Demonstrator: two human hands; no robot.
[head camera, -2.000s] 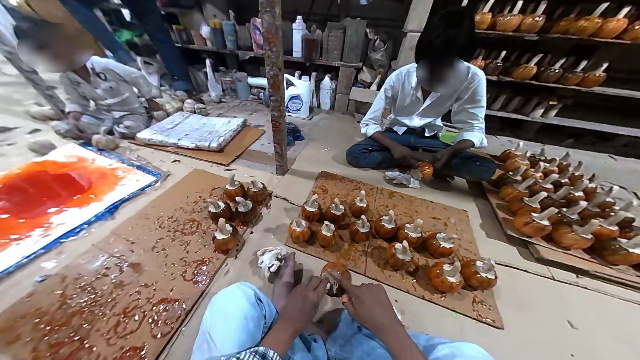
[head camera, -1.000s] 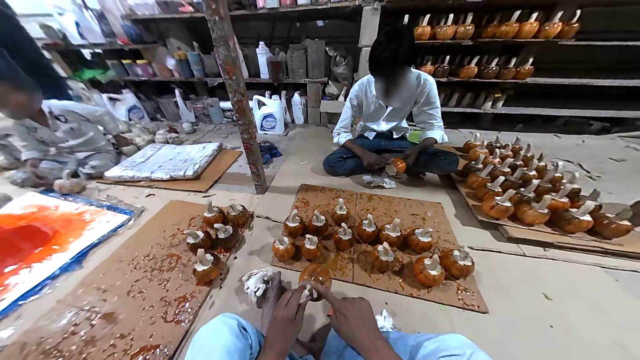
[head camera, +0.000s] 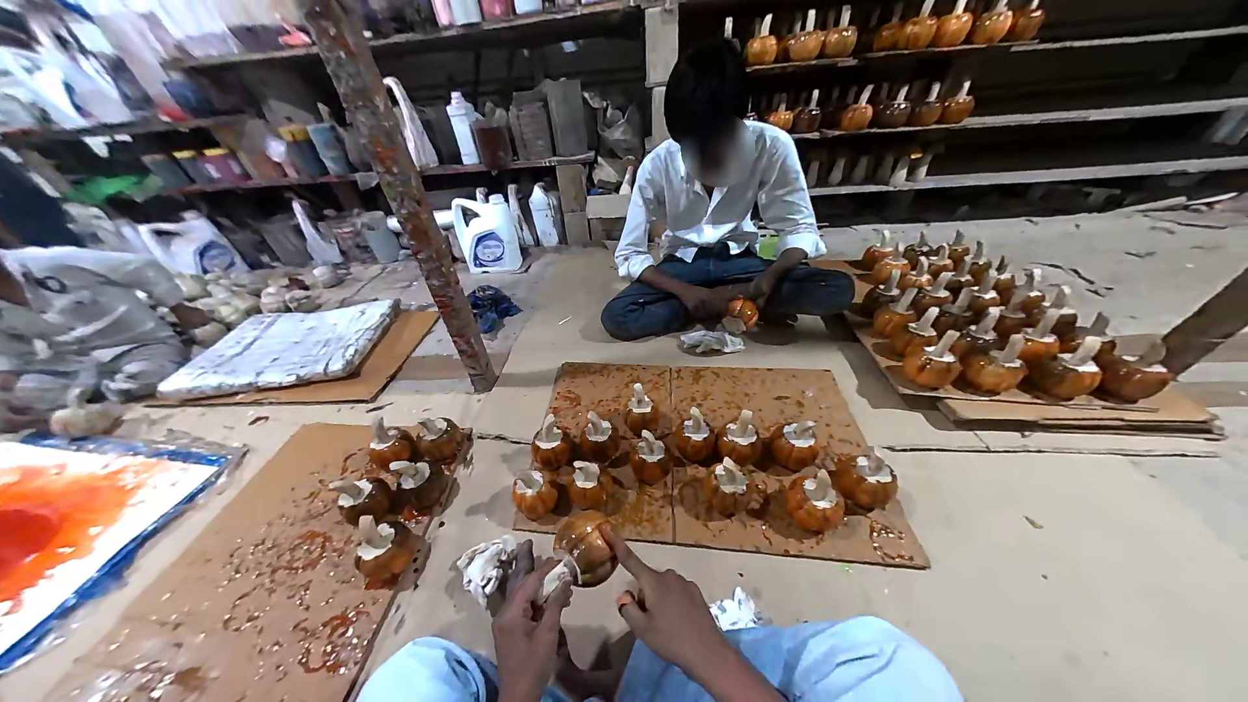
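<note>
A glossy orange-brown pumpkin-shaped ornament (head camera: 585, 548) is held low in front of me, just below the middle cardboard sheet (head camera: 624, 526). My left hand (head camera: 529, 624) grips it by its pale stem, which points down toward me. The index finger of my right hand (head camera: 673, 614) touches the ornament's upper right side, the other fingers curled. A crumpled white cloth (head camera: 485, 568) lies beside my left hand. Similar ornaments with pale stems stand on the middle sheet, among them one at the right (head camera: 866, 481).
More ornaments stand on the stained left cardboard (head camera: 244, 556) and on a stack (head camera: 1072, 409) at right. A co-worker (head camera: 721, 214) sits opposite, holding an ornament (head camera: 743, 312). A stained post (head camera: 400, 185), an orange-stained sheet (head camera: 117, 487) and shelves (head camera: 1024, 117) stand or lie around.
The held ornament has been turned and tilted, with its smooth rounded side now facing up. My right index finger now points onto it. The view has shifted.
</note>
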